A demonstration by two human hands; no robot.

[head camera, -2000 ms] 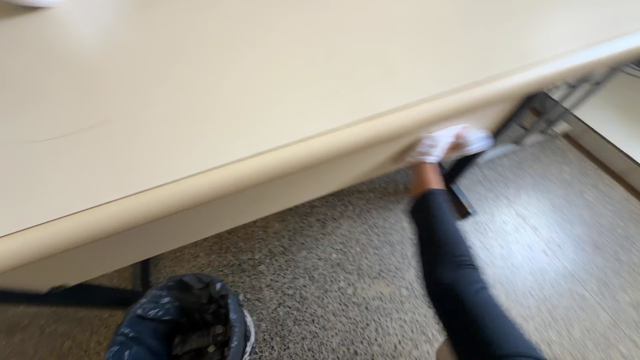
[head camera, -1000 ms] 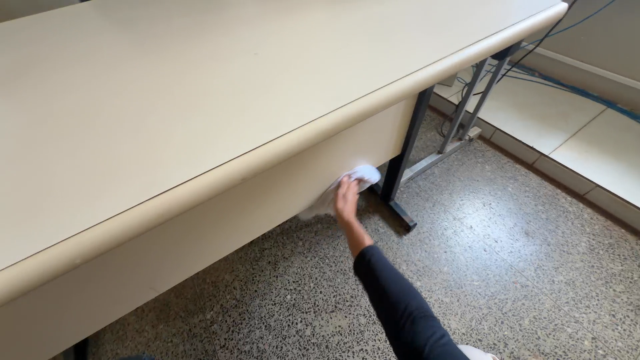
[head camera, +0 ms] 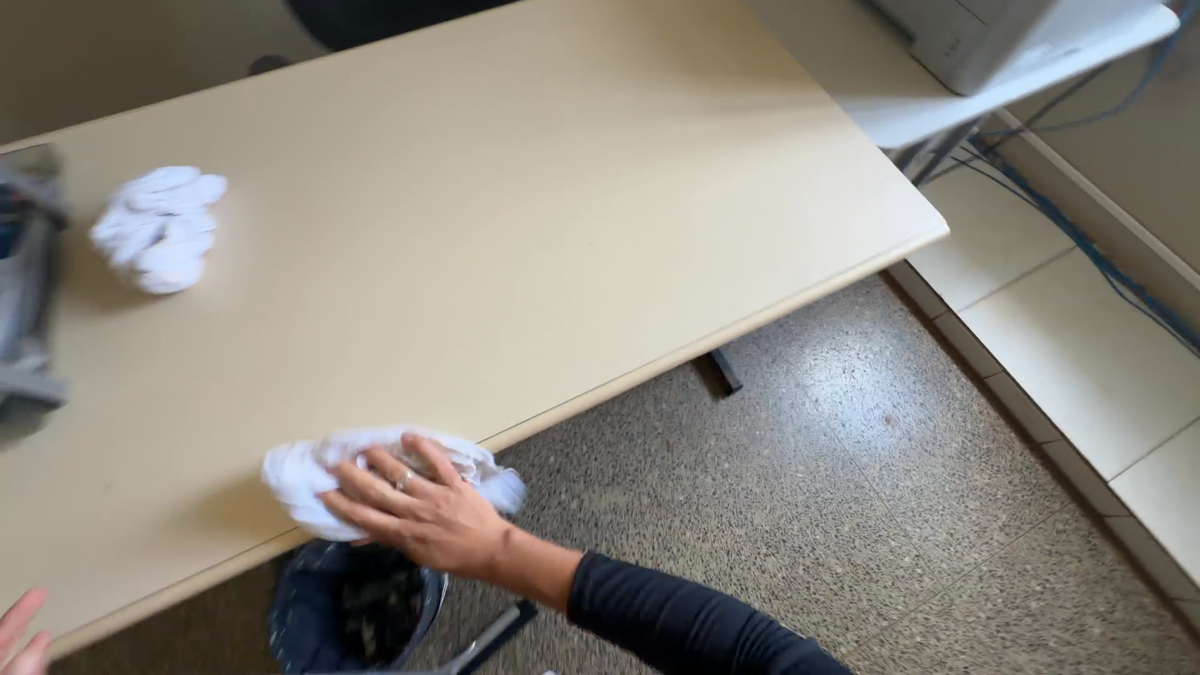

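Note:
My right hand [head camera: 422, 511] lies over a white cloth [head camera: 305, 478] and presses it on the front edge of a cream desk [head camera: 525, 225]. A ring shows on one finger, and part of the cloth hangs past the edge. Only the fingertips of my left hand [head camera: 21, 630] show, at the lower left corner beside the desk's edge; they look apart, and the rest of that hand is out of view. A second crumpled white cloth [head camera: 161, 230] sits on the desktop at the left, well away from both hands.
A lined waste bin [head camera: 356, 605] stands on the speckled floor [head camera: 712, 525] below the desk edge. A blurred grey object [head camera: 28, 291] is at the desktop's far left. A grey machine [head camera: 966, 42] rests on a side table [head camera: 1059, 80]. Blue cables [head camera: 1078, 244] run along a tiled ledge [head camera: 1041, 309].
My right hand has moved with its cloth from the desk's front panel up to the top edge. My left fingertips and the second cloth have come into view as the view shifted.

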